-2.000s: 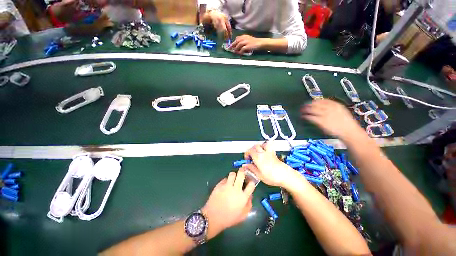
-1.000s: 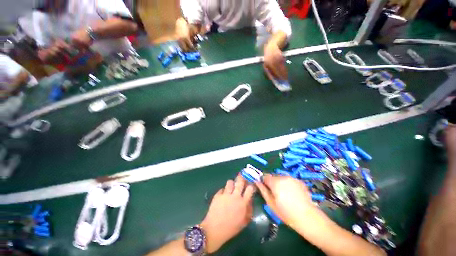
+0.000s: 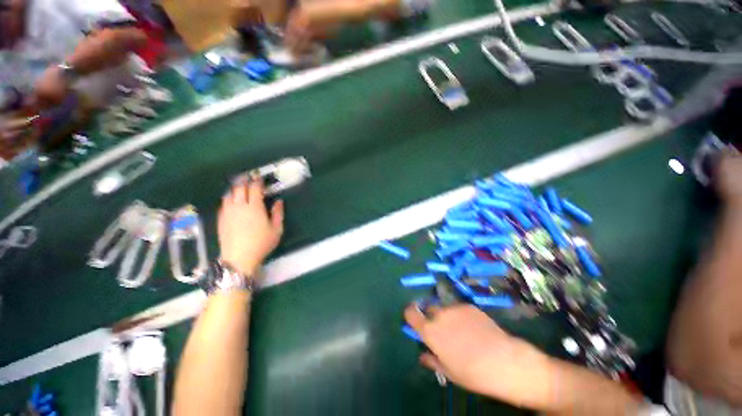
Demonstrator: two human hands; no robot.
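Observation:
My left hand point(image 3: 250, 223) reaches over the belt with its thumb apart. Its fingertips are at the loop end of a white housing point(image 3: 289, 175), whose rounded head points right. A loaded housing with a blue band point(image 3: 187, 244) lies left of my wrist, beside two overlapping white housings point(image 3: 142, 248). My right hand point(image 3: 464, 341) is low over the bench with bent fingers, at a blue cell point(image 3: 412, 331). Blur hides whether it grips the cell. A large pile of blue cells point(image 3: 488, 227) lies just beyond it, with circuit boards and wires point(image 3: 541, 272) beside the pile.
A white rail point(image 3: 390, 227) separates bench and belt. Stacked housings point(image 3: 146, 353) lie at lower left. More loaded housings point(image 3: 443, 84) lie on the upper belt. Another person's arm point(image 3: 708, 276) is at the right edge. Blurred workers sit across the belt. A white cable point(image 3: 569, 57) hangs upper right.
My left hand has left the work in front of me and moved up-left onto the belt. A blue-banded housing now lies there. My right hand has moved slightly lower. The view has turned.

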